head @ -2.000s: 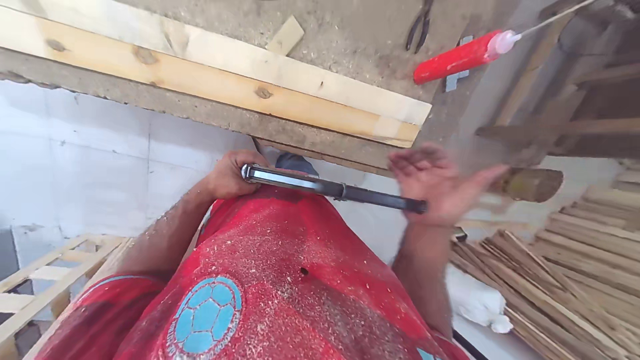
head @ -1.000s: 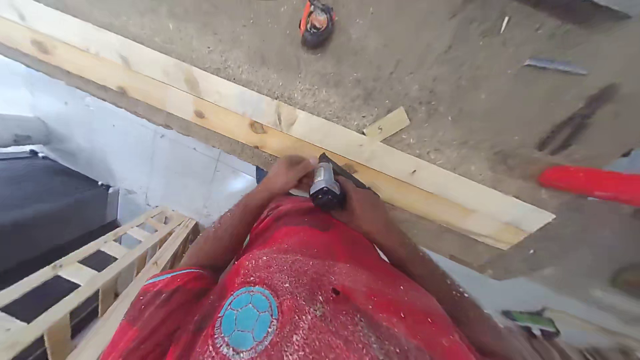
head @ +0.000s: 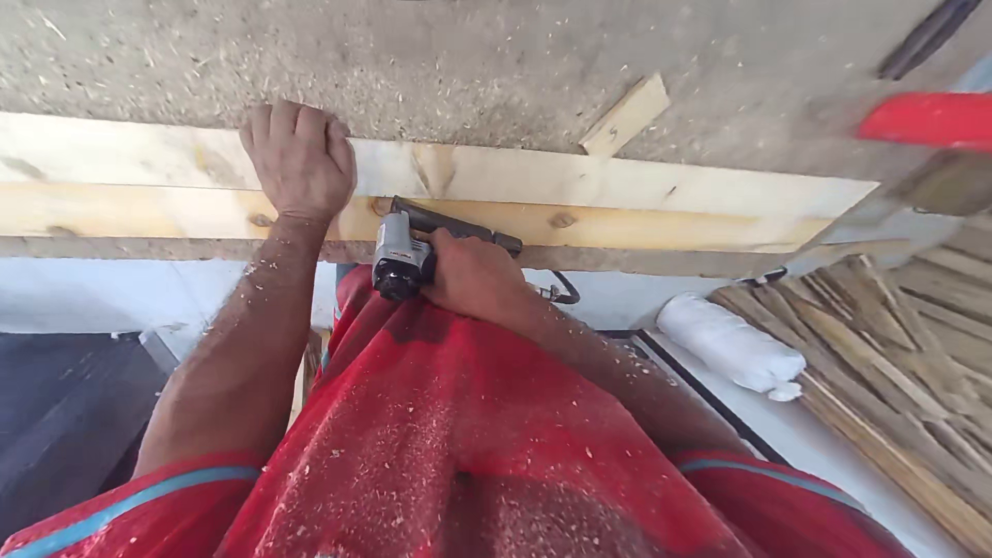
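Observation:
My right hand [head: 477, 275] grips a pneumatic nailer [head: 403, 256] with a grey and black body. Its dark magazine lies over the near wooden board [head: 666, 229], and its head points away from me. My left hand [head: 301, 159], fingers curled under, presses on the far, paler board [head: 511, 174], left of the nailer. The two boards lie side by side along the near edge of the dusty workbench [head: 480, 70]. Whether my left fingers grip the board's far edge is hard to tell. An air hose fitting [head: 554, 293] shows beside my right wrist.
A short wood offcut [head: 628, 116] rests just beyond the boards. A red bottle [head: 926, 120] and a dark tool [head: 926, 39] lie at the upper right. Below the bench on the right are a white wrapped bundle [head: 728, 345] and a pile of wooden strips [head: 868, 341].
My left hand has moved from beside the nailer onto the far board. The nailer, turned in my hands earlier, is now over the near board in my right hand. The view has shifted.

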